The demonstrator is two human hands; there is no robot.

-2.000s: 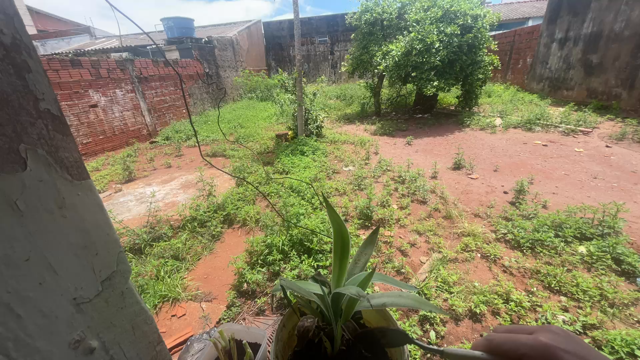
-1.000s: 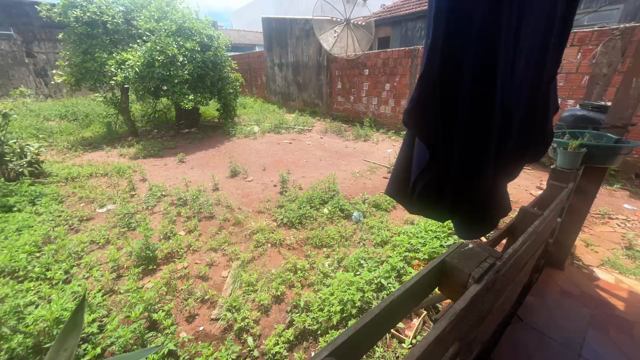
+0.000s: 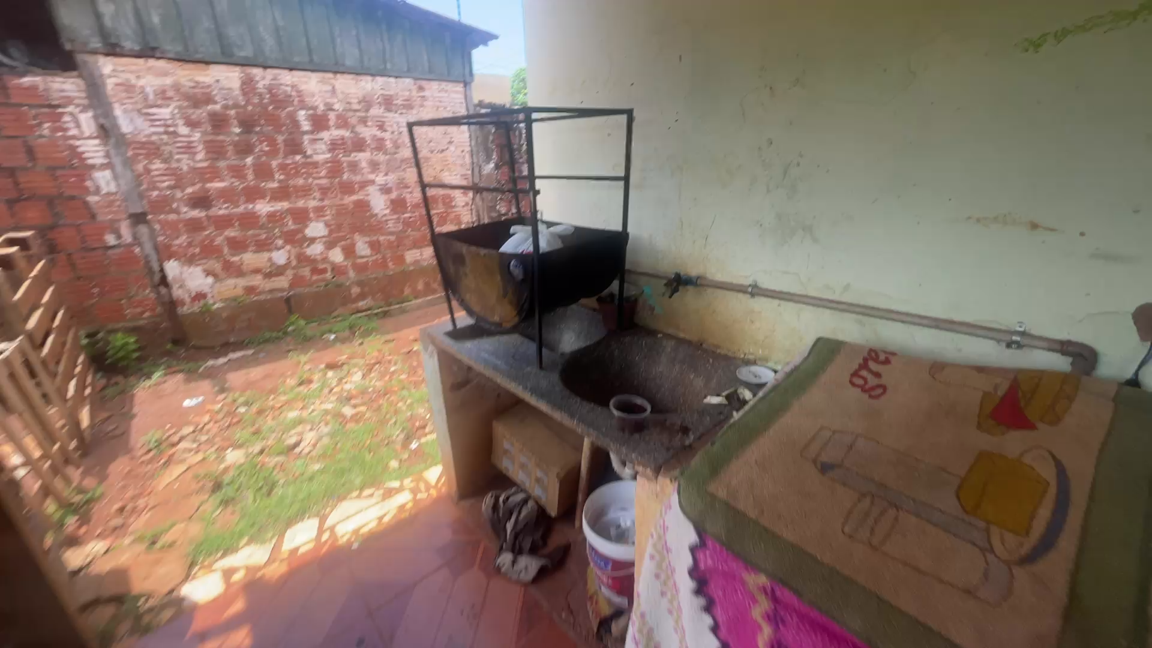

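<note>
Neither of my hands shows in the head view. Ahead stands a stone sink counter with a dark round basin. On its far end rests a black metal frame holding a half-drum grill, and a white plastic bag lies in the drum. A clear plastic cup with dark contents sits at the basin's front edge. A small white dish is at the right rim. A brown and green rug covers a surface at the right.
Below the counter are a cardboard box, a white bucket and a dark crumpled cloth on the tiled floor. A pipe with a tap runs along the wall. Wooden pallets stand at the left, before a brick wall.
The view has swung far from the yard to the sink counter. A hand near the potted plant two seconds ago is out of sight, as are the plant and the hanging dark cloth.
</note>
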